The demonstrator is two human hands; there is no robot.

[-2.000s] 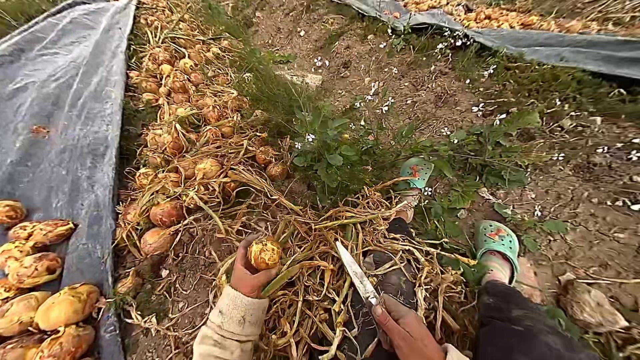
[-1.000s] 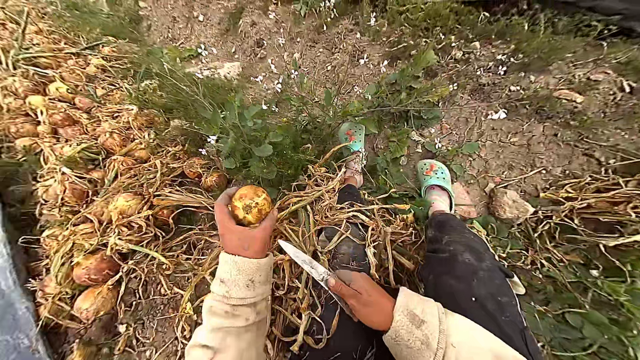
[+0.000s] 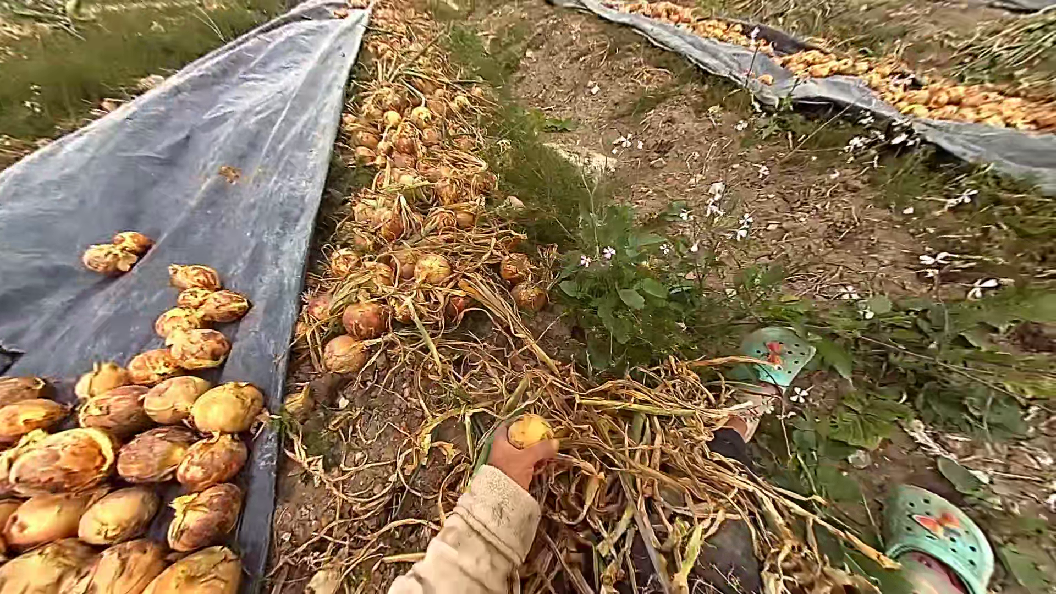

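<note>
My left hand (image 3: pixel 521 455), in a light sleeve, is closed around a yellow onion (image 3: pixel 530 431) low in the middle of the head view, above a heap of dry onion tops (image 3: pixel 643 445). My right hand and the knife are out of view. Left of my hand, many onions (image 3: pixel 227 407) lie on a grey fabric sheet (image 3: pixel 272 330). A row of onions (image 3: pixel 364 320) with dry tops still on the ground runs up and away beside the sheet.
Two green clogs, one (image 3: pixel 775 356) beyond the dry tops and one (image 3: pixel 939 532) at the lower right, are on my feet. A leafy weed (image 3: pixel 631 289) grows in the middle. Another grey sheet (image 3: pixel 982 148) with onions (image 3: pixel 932 99) lies at the upper right.
My right hand with the knife has gone out of view. My left hand still holds an onion. The view has swung left, showing the sheet with onions again.
</note>
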